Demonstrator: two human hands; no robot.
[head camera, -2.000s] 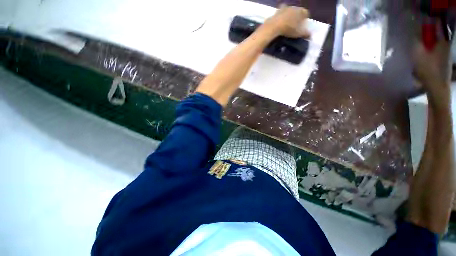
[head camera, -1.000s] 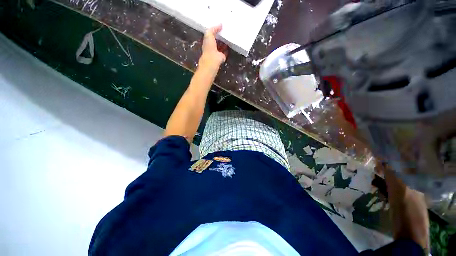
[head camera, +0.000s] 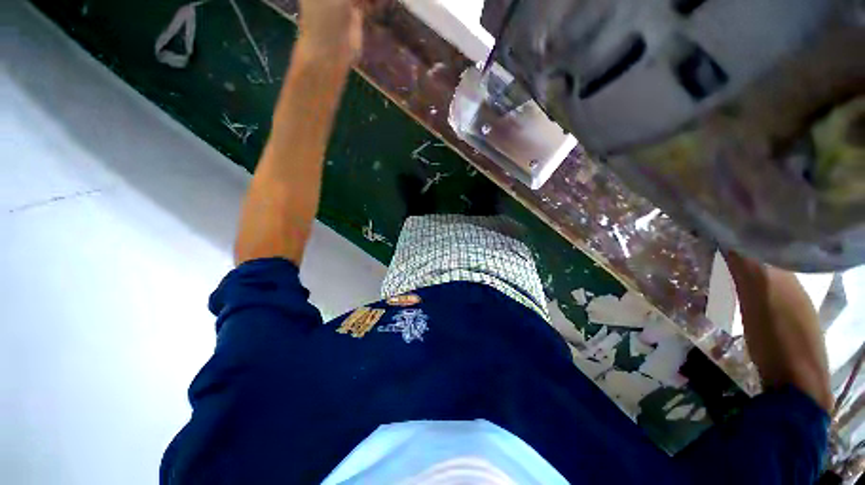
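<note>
The grey motor body of the cutting machine (head camera: 683, 123) fills the upper right, close to the camera. Its shiny base plate (head camera: 517, 137) stands on the brown table near the front edge. White fabric (head camera: 460, 21) shows in a small part at the top, beside the base plate. My left hand (head camera: 332, 14) is at the top edge, cut off and blurred, by the table edge left of the fabric. My right forearm reaches up behind the motor, which hides my right hand.
The brown table (head camera: 408, 62) has a green side (head camera: 379, 161) running diagonally before me. Scraps (head camera: 631, 365) lie or hang along the green side at lower right. White pieces (head camera: 721, 294) are near my right forearm. Pale floor (head camera: 114, 284) is at left.
The view has shifted, and the fabric now shows only at the top. The machine came in from the right and its base plate is now beside the fabric. My left hand left the black weight.
</note>
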